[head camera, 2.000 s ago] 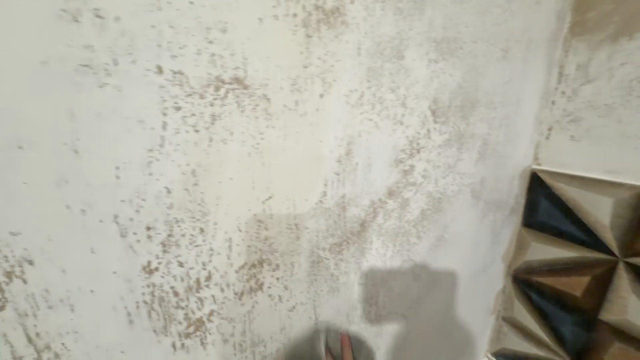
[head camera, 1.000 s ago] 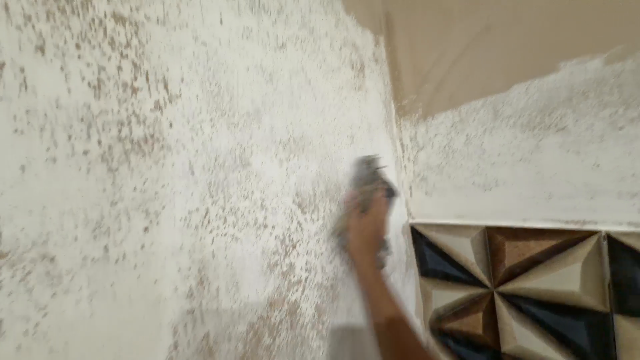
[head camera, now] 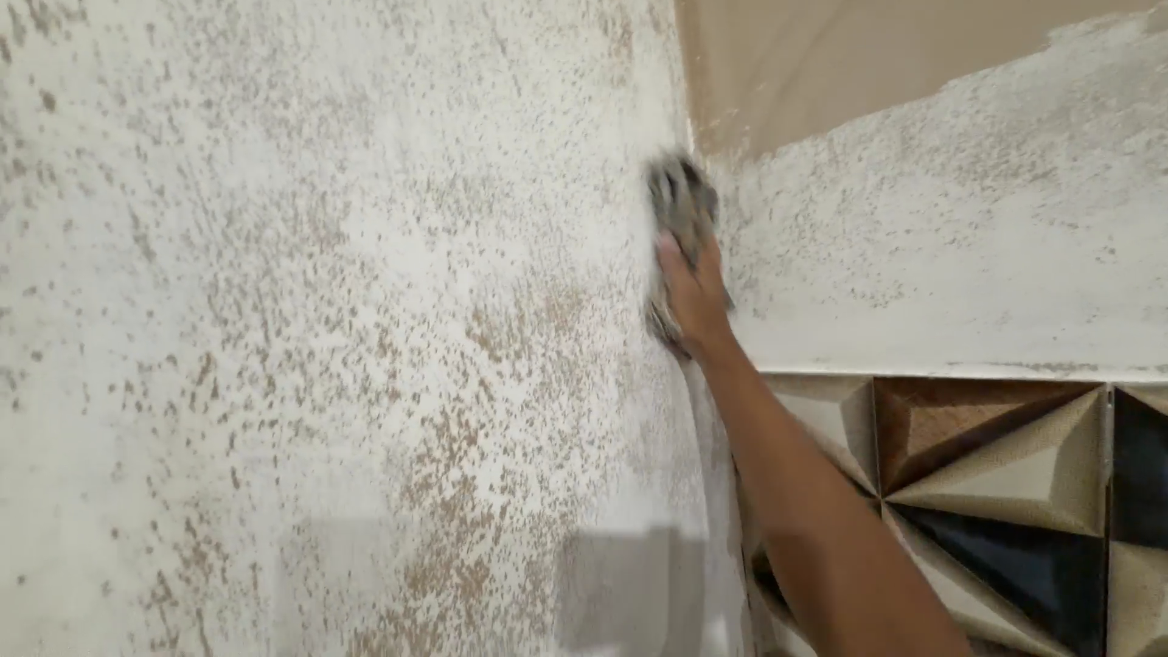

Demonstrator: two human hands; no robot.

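My right hand (head camera: 698, 292) reaches up from the lower right and is closed on a crumpled grey cloth (head camera: 680, 196), blurred by motion. The cloth lies against the white, brown-speckled wall (head camera: 438, 274) at the inner corner where two walls meet. Folds of the cloth show above the fingers and below the palm. Part of the hand is hidden by the cloth. My left hand is out of view.
Right of the corner, the adjoining wall (head camera: 912, 246) is whitish below and bare brown (head camera: 839, 64) above. Geometric relief tiles (head camera: 995, 465) in beige, brown and black cover its lower part, behind my forearm. Shadows fall on the lower wall.
Two seconds ago only fingertips showed at the bottom edge. One second ago my right hand was on the wall near the corner with the cloth; it is now higher along the corner. The view has shifted.
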